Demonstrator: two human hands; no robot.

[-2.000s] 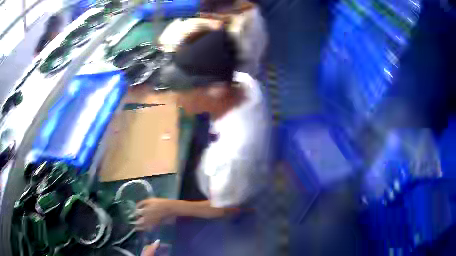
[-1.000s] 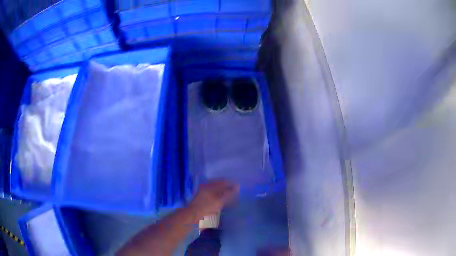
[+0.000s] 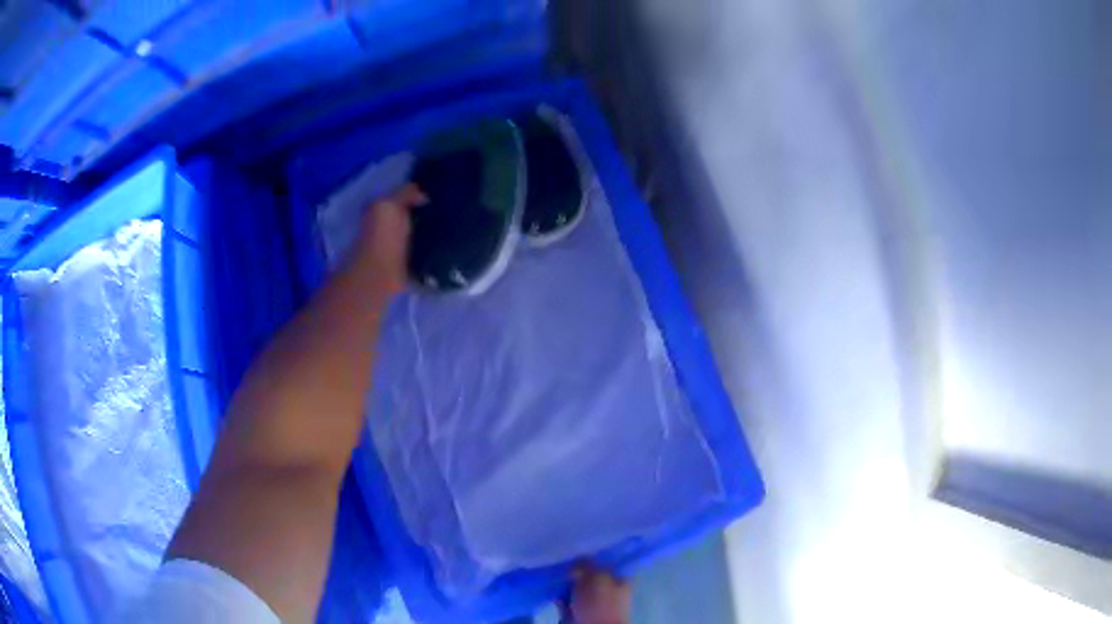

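A lined blue crate (image 3: 695, 347) lies in front of me, with a wrinkled pale sheet (image 3: 549, 402) inside. Two rounded dark covers with pale rims are at its far end. My left hand (image 3: 393, 226) reaches in from the lower left and grips the left edge of the nearer green-black cover (image 3: 466, 213). Its fingers are partly hidden. The other cover (image 3: 552, 183) lies just to the right, partly overlapped by the first. My right hand (image 3: 600, 595) is blurred and cut by the bottom edge, at the crate's near rim; its hold is unclear.
Another blue crate (image 3: 183, 329) with a white wrinkled liner (image 3: 104, 378) stands at the left. Ribbed blue crates (image 3: 244, 73) are stacked behind. A blurred pale surface (image 3: 829, 305) runs along the right, with a grey bar-like piece (image 3: 1018, 497) at the lower right.
The view has turned from the bench and seated worker to the crates, then moved closer. My left hand has moved from the crate's near end to the left cover and taken hold of it.
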